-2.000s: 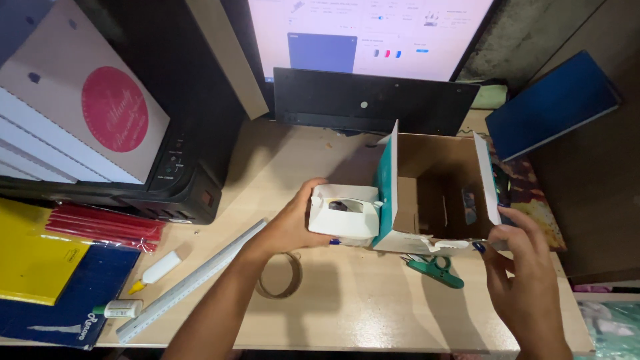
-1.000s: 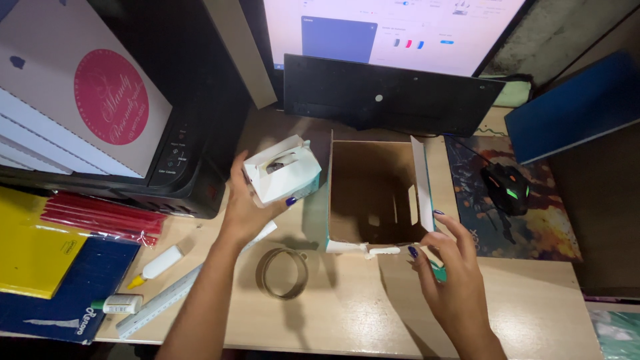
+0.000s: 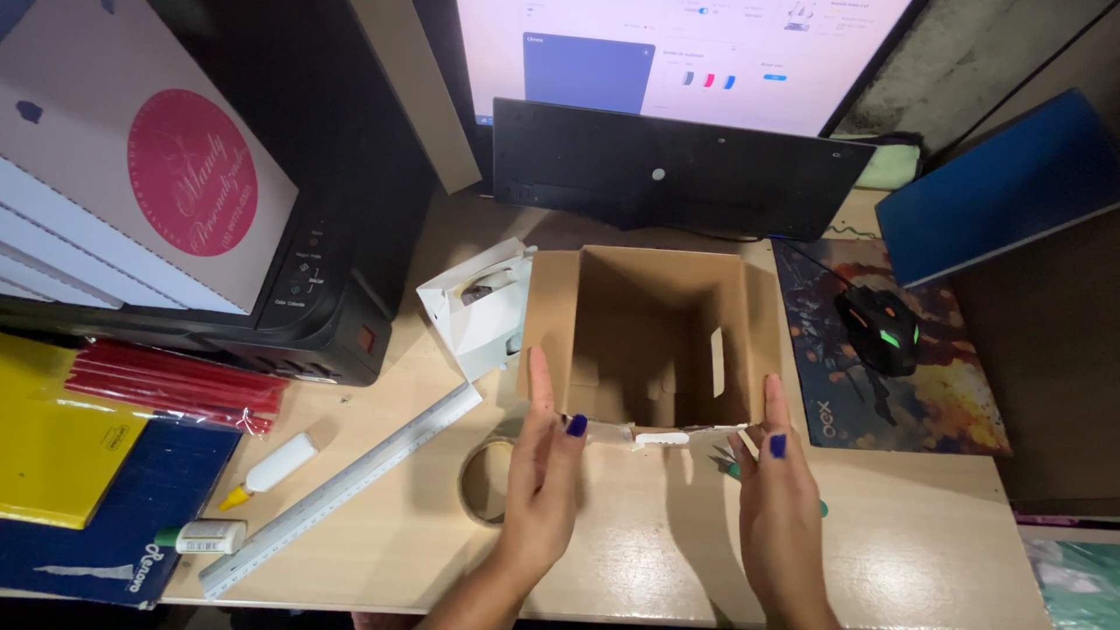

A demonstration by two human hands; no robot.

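An open cardboard box (image 3: 647, 337) stands at the middle of the desk, its torn front edge toward me. My left hand (image 3: 542, 490) rests against the box's left flap, fingers extended. On the other side, my right hand (image 3: 779, 507) touches the right flap, thumb near the front corner; both hands press the box between them. A small white carton (image 3: 481, 315) with a cut-out window leans tilted just left of the box. Green-handled scissors (image 3: 728, 464) lie partly hidden behind my right hand. A roll of tape (image 3: 477, 481) is partly covered by my left hand.
A ruler (image 3: 341, 490), glue bottle (image 3: 280, 461), small white bottle (image 3: 210, 536) and bagged red sticks (image 3: 175, 385) lie at left, below a black printer (image 3: 350, 324). A keyboard (image 3: 674, 171) leans against the monitor (image 3: 595, 74). A mouse (image 3: 878, 328) sits on a mouse pad (image 3: 919, 411).
My left hand has let go of the small white carton, which now rests on the desk, and has moved to the box's left side. The box's flaps are spread outward.
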